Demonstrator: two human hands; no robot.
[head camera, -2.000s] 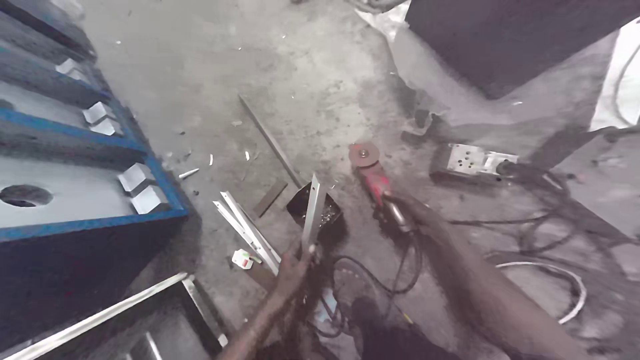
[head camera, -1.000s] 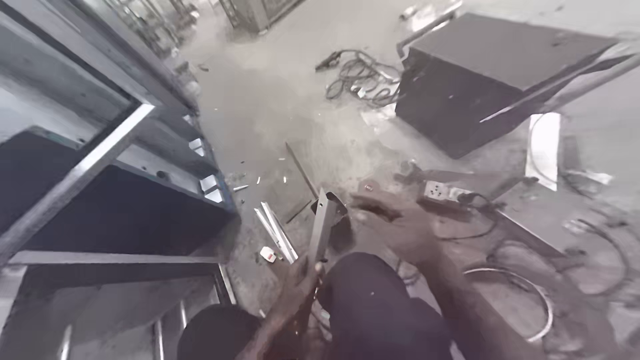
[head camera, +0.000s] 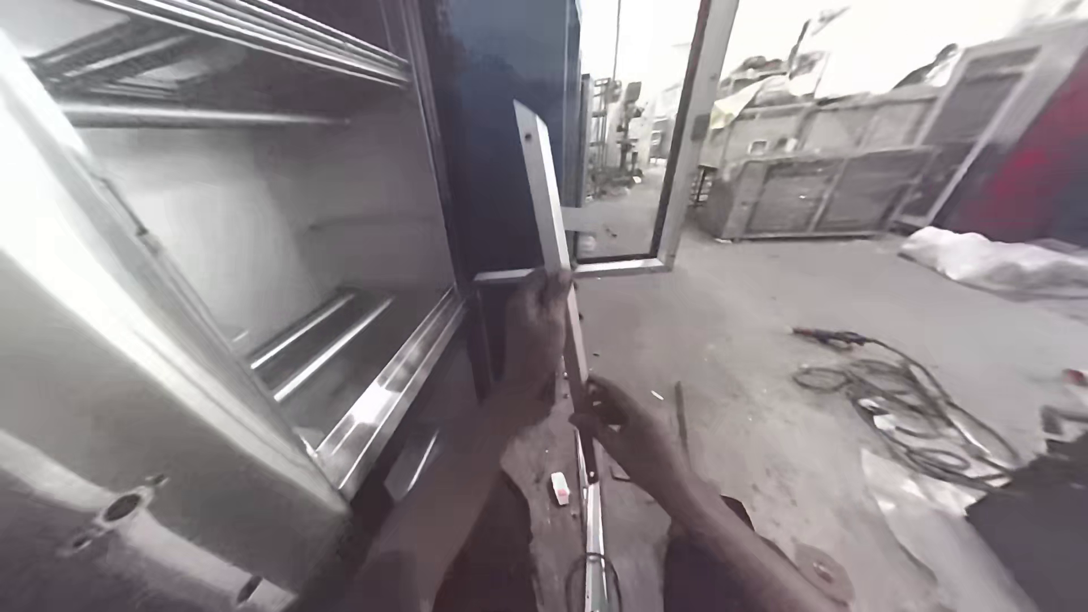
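A long, narrow metal strip (head camera: 544, 191) with a slanted upper end and a small hole near it stands upright before me. My left hand (head camera: 544, 314) grips it around the middle. Lower down, my right hand (head camera: 616, 421) holds the same strip between thumb and fingers. Beyond the strip are a dark blue panel and a metal-framed opening (head camera: 625, 267). More light metal strips (head camera: 594, 544) lie on the floor below, with a small white and red object (head camera: 559, 489) beside them. At the lower right, a round disc (head camera: 823, 571) shows faintly beside my right forearm.
To the left stands an open metal cabinet (head camera: 387, 395) with rails inside. A coiled dark cable (head camera: 918, 408) lies on the floor at right, near plastic sheeting (head camera: 901, 510). A thin bar (head camera: 682, 416) lies past my right hand. Grey cabinets (head camera: 790, 191) stand farther back.
The view has swung up and left toward the open cabinet. My right hand, on the red angle grinder two seconds ago, has let it go and now holds the strip along with my left hand.
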